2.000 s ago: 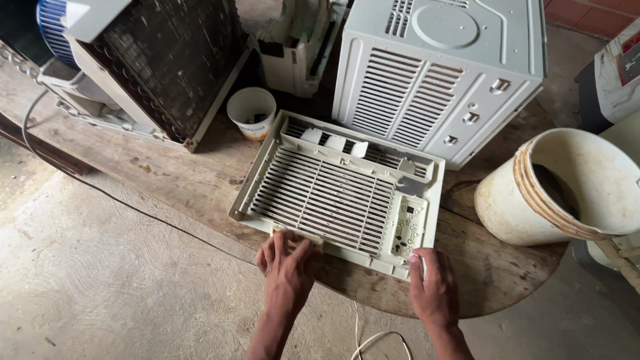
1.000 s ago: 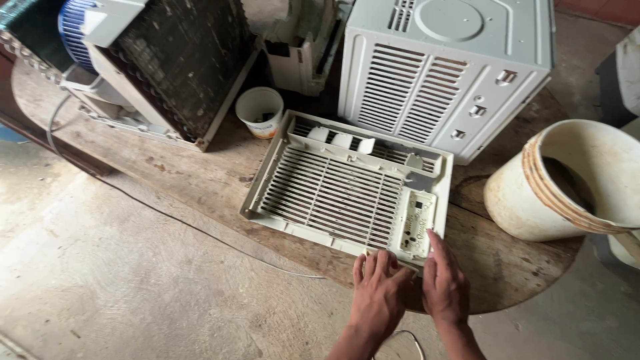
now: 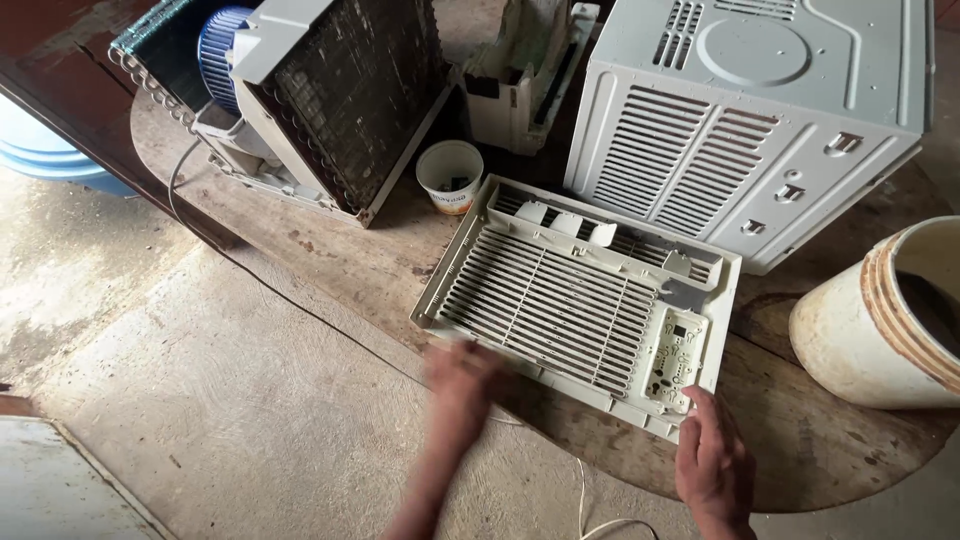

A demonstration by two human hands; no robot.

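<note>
The plastic front grille panel of a window air conditioner point(image 3: 555, 292) lies inner side up on a wooden table. My left hand point(image 3: 461, 382) is blurred at the panel's near left edge; whether it grips anything does not show. My right hand point(image 3: 712, 457) touches the near right corner with its fingers, beside the control recess point(image 3: 676, 360), and does not close around the panel. Behind the panel stands the louvred metal casing point(image 3: 675, 142).
A white plastic tub point(image 3: 450, 176) with small parts stands behind the panel. The air conditioner chassis with its coil point(image 3: 352, 90) is at the back left, a plastic housing point(image 3: 506, 105) at the back centre. A stained bucket point(image 3: 862, 322) stands right. A cable point(image 3: 300, 300) crosses at left.
My left hand has moved left along the panel's near edge, away from my right hand, which stays at the near right corner. One second ago the two hands were close together there.
</note>
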